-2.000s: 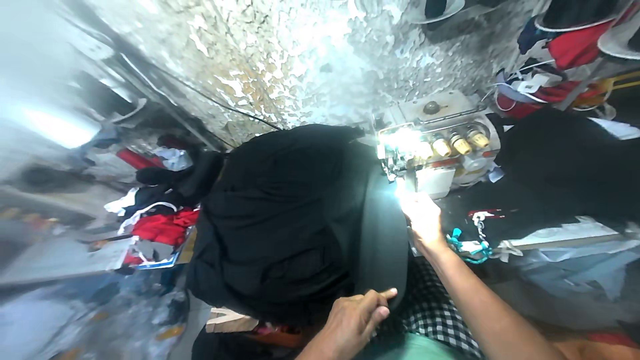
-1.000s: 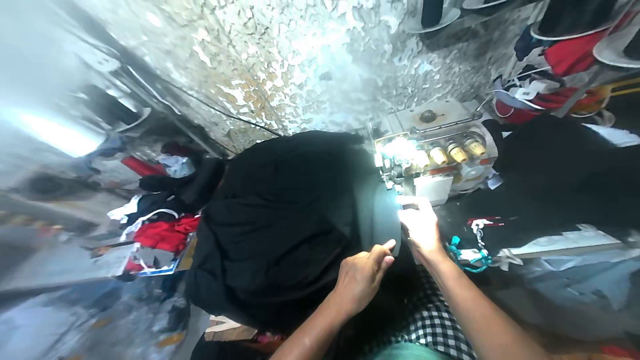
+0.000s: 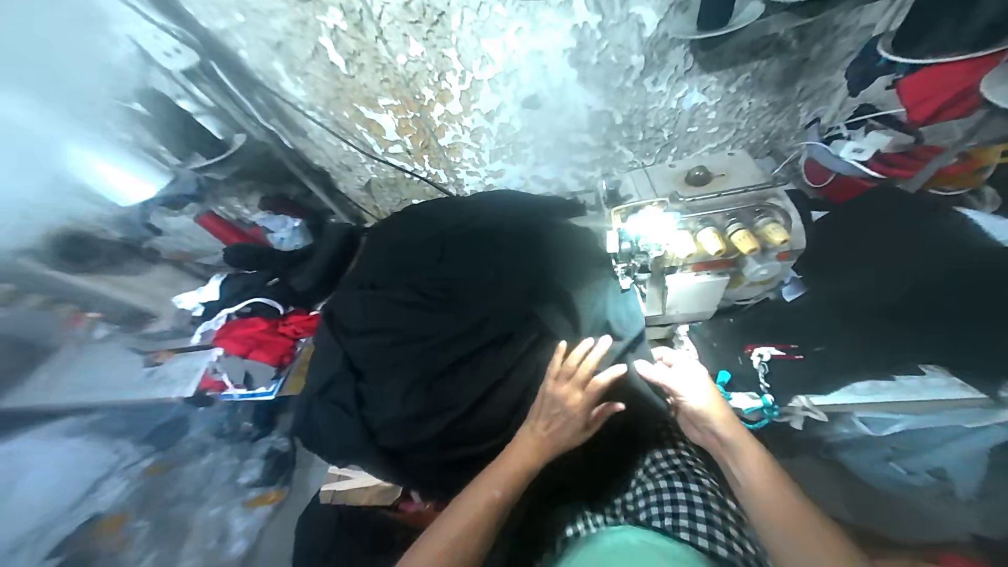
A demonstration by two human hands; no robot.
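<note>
Black fabric (image 3: 441, 331) lies in a large bunched heap left of an overlock sewing machine (image 3: 709, 236), its right edge running by the lit needle area. My left hand (image 3: 573, 394) rests on this fabric with its fingers spread, below and left of the machine. Close beside it, my right hand (image 3: 685, 386) pinches the fabric's edge between thumb and fingers, just below the machine's white front plate (image 3: 695, 294). The needle and presser foot are lost in the lamp's glare.
More black fabric (image 3: 906, 291) covers the table right of the machine. A teal cord (image 3: 756, 409) and a chain hang at the table's edge. Red cloth (image 3: 264, 339) and other pieces lie piled at left. Behind stands a peeling wall (image 3: 488, 94); a cable crosses it.
My right hand has come down from beside the needle area to below the machine. My left hand, with its fingers curled before, is now spread on the fabric.
</note>
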